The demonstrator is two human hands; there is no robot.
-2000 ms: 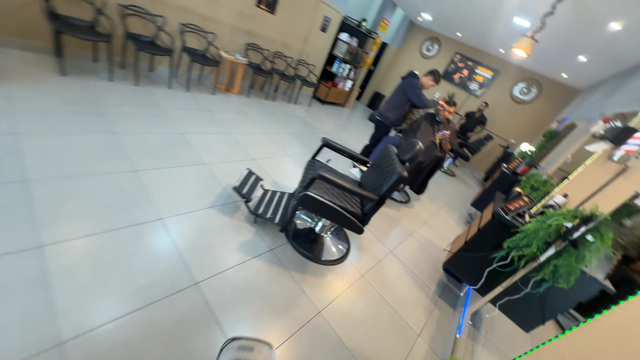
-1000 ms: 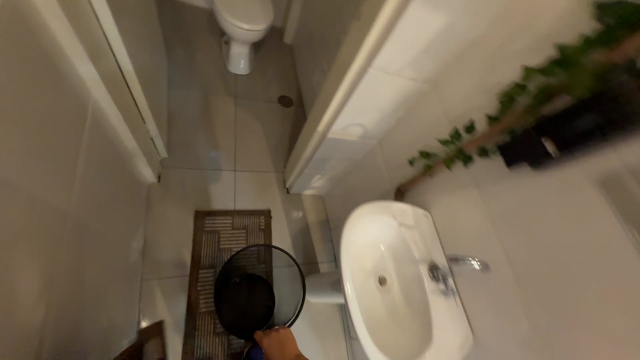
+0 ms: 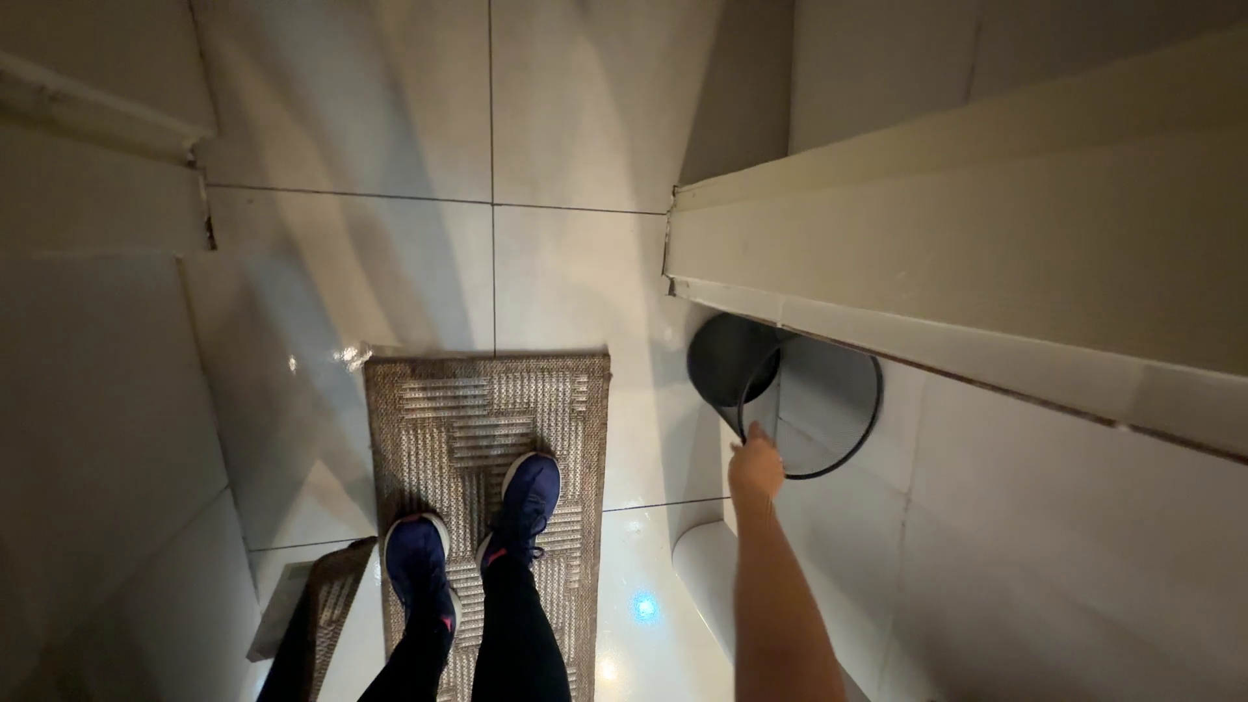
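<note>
My right hand [image 3: 757, 466] reaches in from the lower right, its fingers closed on the rim of a dark bin [image 3: 733, 363]. The bin looks see-through near its round black rim and dark at its base. It leans beside the corner of the wall, at the edge of the floor tiles. Whether its base touches the floor I cannot tell. My left hand is out of the picture.
My feet in dark blue sneakers [image 3: 531, 492] stand on a woven brown mat [image 3: 487, 380]. A door frame edge [image 3: 877, 224] juts in from the right, with another on the left. The white sink pedestal [image 3: 704, 565] rises beside my forearm.
The view has swung down toward the floor and my feet. The bin, over the mat one second ago, is now to the right of it by the wall, still in my right hand.
</note>
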